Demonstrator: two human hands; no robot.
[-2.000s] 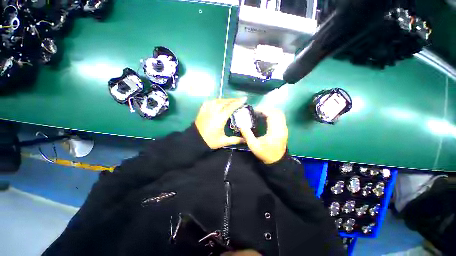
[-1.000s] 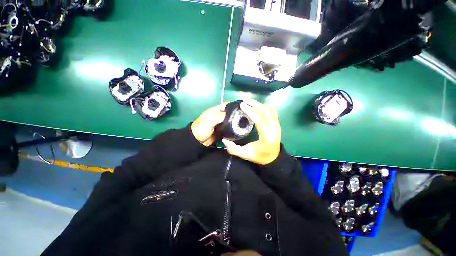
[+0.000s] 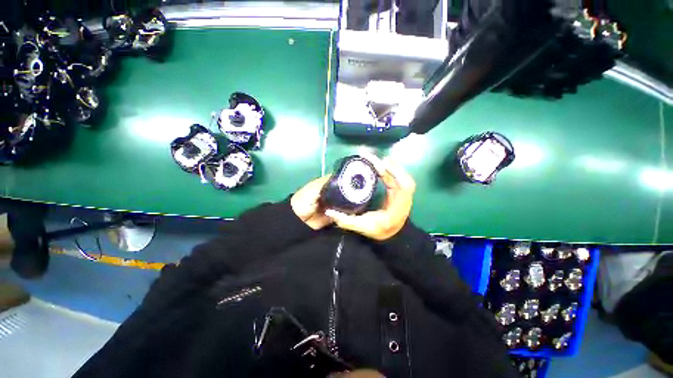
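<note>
A round black housing (image 3: pixel 357 183) with a silver-white ring and dark centre faces up, held close to my body over the front of the green mat. My left hand (image 3: pixel 311 204) holds it from the left, its fingers partly hidden by the housing. My right hand (image 3: pixel 391 207) grips it from the right, fingers around the far and near sides. Three similar housings (image 3: pixel 232 168) with silver-white centres lie grouped on the mat to the left. Another housing (image 3: pixel 485 158) with a pale flat top lies alone to the right. The black screwdriver (image 3: pixel 443 101) hangs behind my hands, held by neither.
The grey-white screw feeder (image 3: pixel 391 65) stands behind my hands. A dark pile of wired units (image 3: pixel 44 81) is at the far left, another dark cluster (image 3: pixel 564 66) at the back right. A blue-edged crate (image 3: pixel 588 310) with silver parts is below the bench's right side.
The housing in my hands was turned over, from its pale side to its ringed side, and now faces up more squarely. The view has shifted slightly.
</note>
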